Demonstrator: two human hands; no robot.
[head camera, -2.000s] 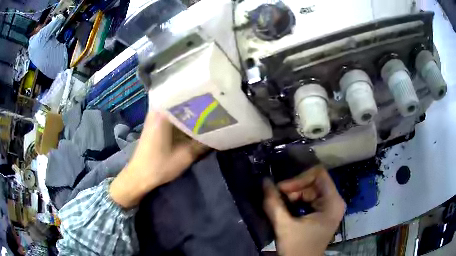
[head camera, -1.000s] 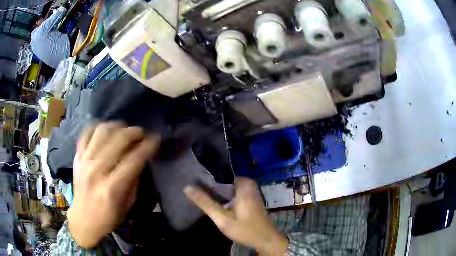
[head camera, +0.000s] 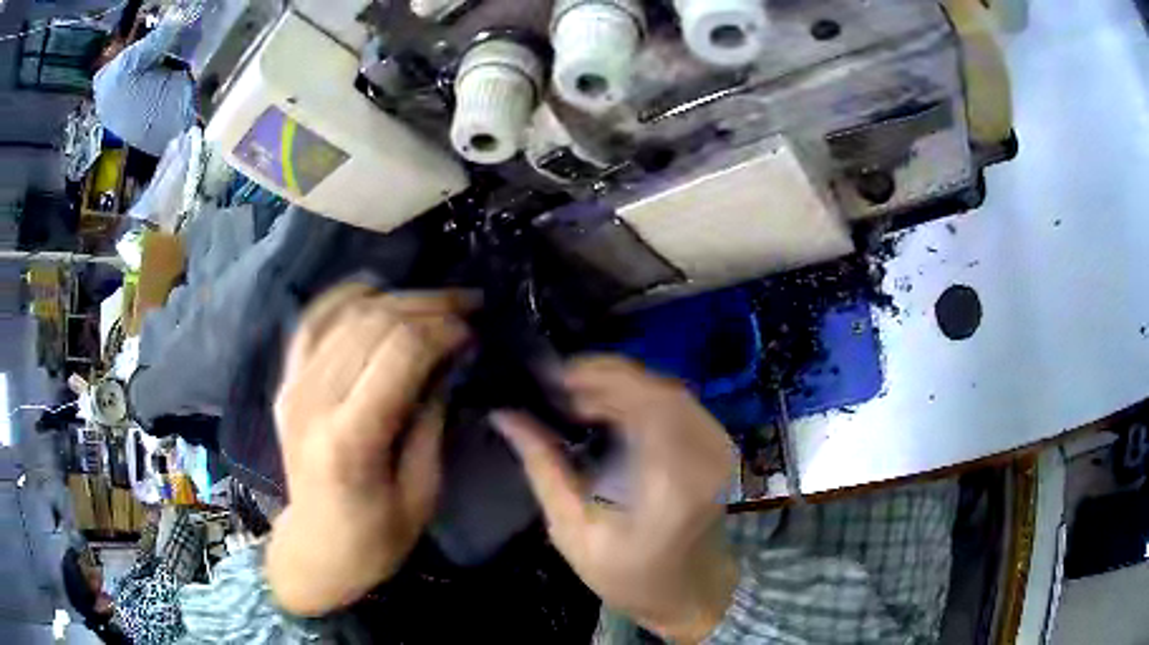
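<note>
Dark grey fabric (head camera: 485, 498) hangs below the needle area of a cream-white overlock machine (head camera: 347, 120). My left hand (head camera: 365, 422) is on the fabric's left side, its fingers curled at the cloth. My right hand (head camera: 643, 485) is on the right side, thumb and fingers closed on the dark cloth. Both hands are blurred. The fabric between them is dark, and its edge under the machine head is hidden in shadow. A dark glint shows near my right fingertips; I cannot tell what it is.
White tension knobs (head camera: 497, 101) and a cream front cover (head camera: 741, 224) are above my right hand. Blue plastic (head camera: 838, 359) with black trimmings lies on the white table (head camera: 1058, 239). More grey cloth (head camera: 208, 334) is piled at left. A person (head camera: 164, 586) shows at the lower left.
The view has shifted, so the machine sits further up and left. My left hand has moved in right towards the cloth, and my right hand has closed its fingers on it.
</note>
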